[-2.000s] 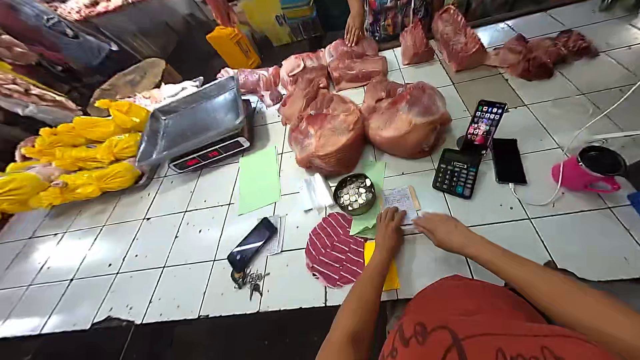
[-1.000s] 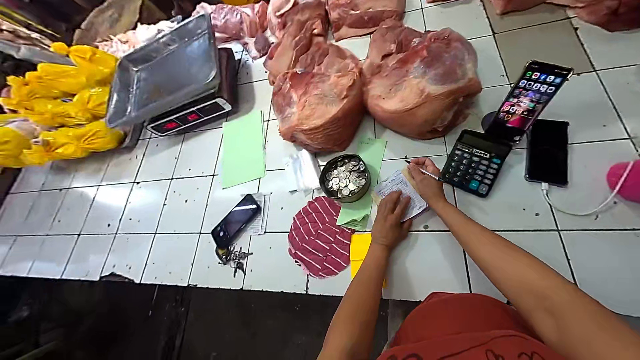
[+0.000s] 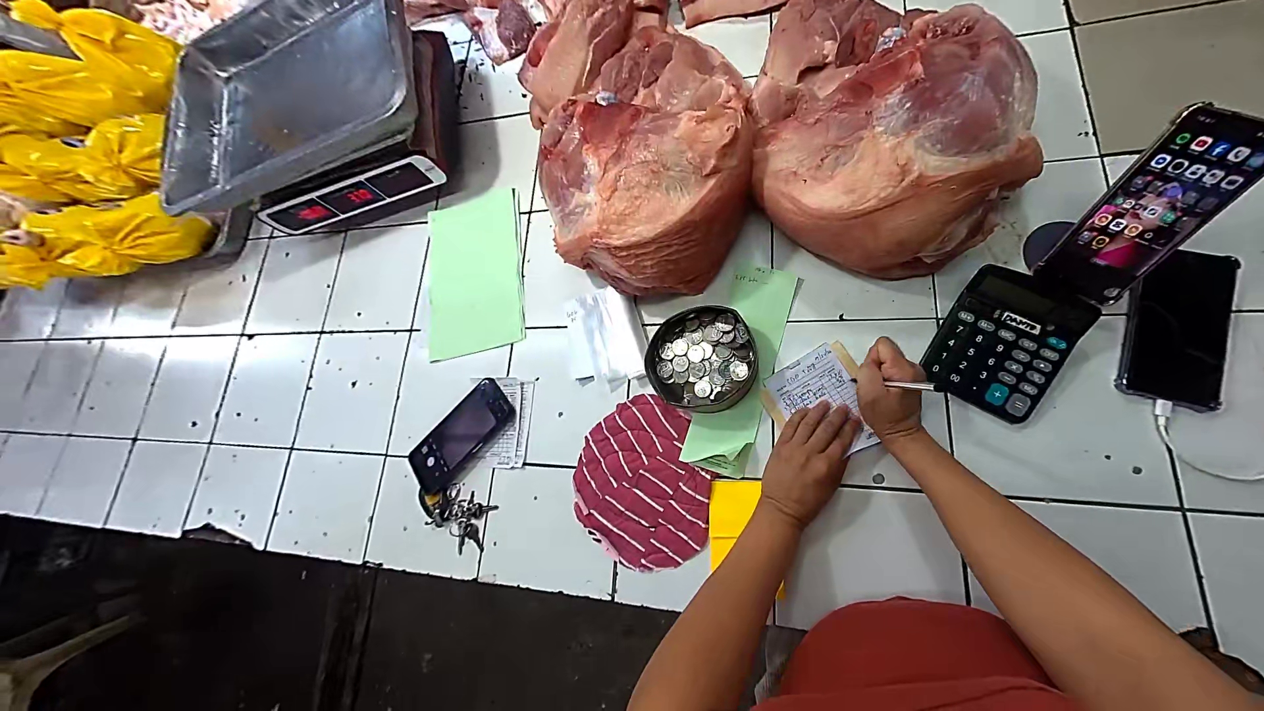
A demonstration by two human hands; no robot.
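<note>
My right hand (image 3: 891, 392) is closed on a pen (image 3: 916, 385), whose tip meets a pad of written slips (image 3: 812, 383). My left hand (image 3: 812, 459) lies flat on the pad's lower part, fingers spread a little. Left of the pad, a round tin of coins (image 3: 702, 357) rests partly on green paper (image 3: 760, 306). A round maroon cloth mat with white stripes (image 3: 642, 484) lies below the tin, beside a yellow envelope or paper (image 3: 733, 509). To the right of my right hand is a black calculator (image 3: 1009, 341).
Two large pieces of raw meat (image 3: 647, 188) (image 3: 889, 148) sit behind the tin. A digital scale (image 3: 355, 193) with a metal tray (image 3: 286, 99) and yellow plastic bags (image 3: 89, 148) stand left. Phones (image 3: 462, 434) (image 3: 1150, 207) (image 3: 1180, 331), keys (image 3: 461, 515), plastic bags (image 3: 604, 338) and green sheets (image 3: 477, 276) lie around.
My right hand has come onto the pad from its right side, and the pen now touches the paper. My left hand remains on the pad. The view has moved closer to the counter.
</note>
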